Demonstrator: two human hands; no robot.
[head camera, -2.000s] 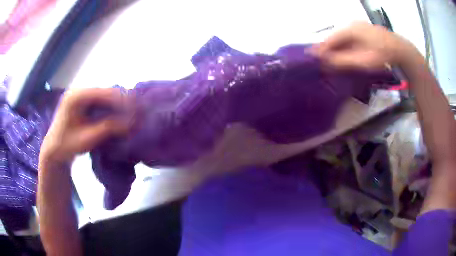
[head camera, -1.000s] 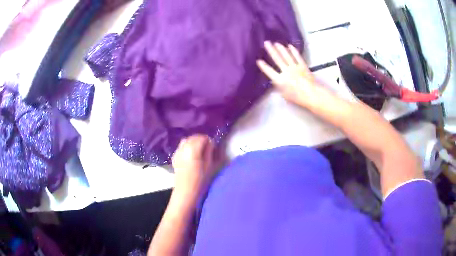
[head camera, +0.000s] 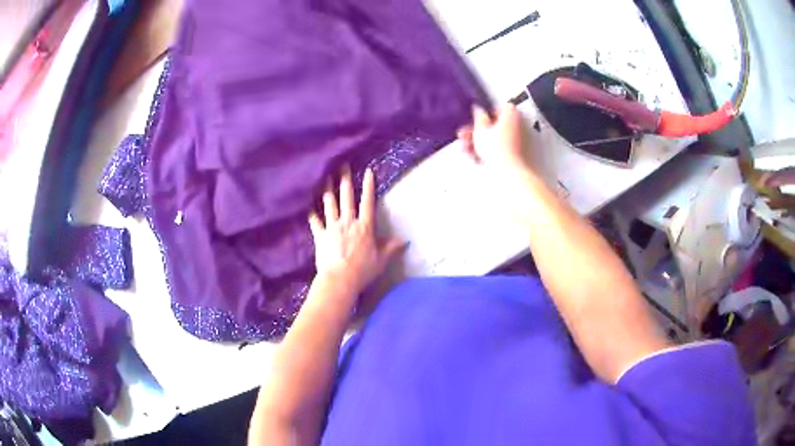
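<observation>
A purple garment (head camera: 288, 113) lies spread on the white table, plain lining up, with a flecked hem band (head camera: 214, 324) along its near edge and a tiny white label on the lining at left. My left hand (head camera: 349, 244) lies flat with fingers spread at the garment's near edge. My right hand (head camera: 495, 139) is closed on the garment's right edge, fingers partly blurred. The steam iron (head camera: 582, 118), with a red handle, rests on the table to the right of my right hand, touched by neither hand.
A crumpled flecked purple garment pile (head camera: 65, 340) lies at the table's left end. A long dark-edged padded form (head camera: 65, 131) stands upper left. The iron's red-orange hose (head camera: 697, 122) runs right into a thin line. Cluttered items sit below the table at right.
The garment, held up bunched two seconds ago, now lies spread. Over the last second my left hand opened flat, and my right hand went from spread on the garment to gripping its edge.
</observation>
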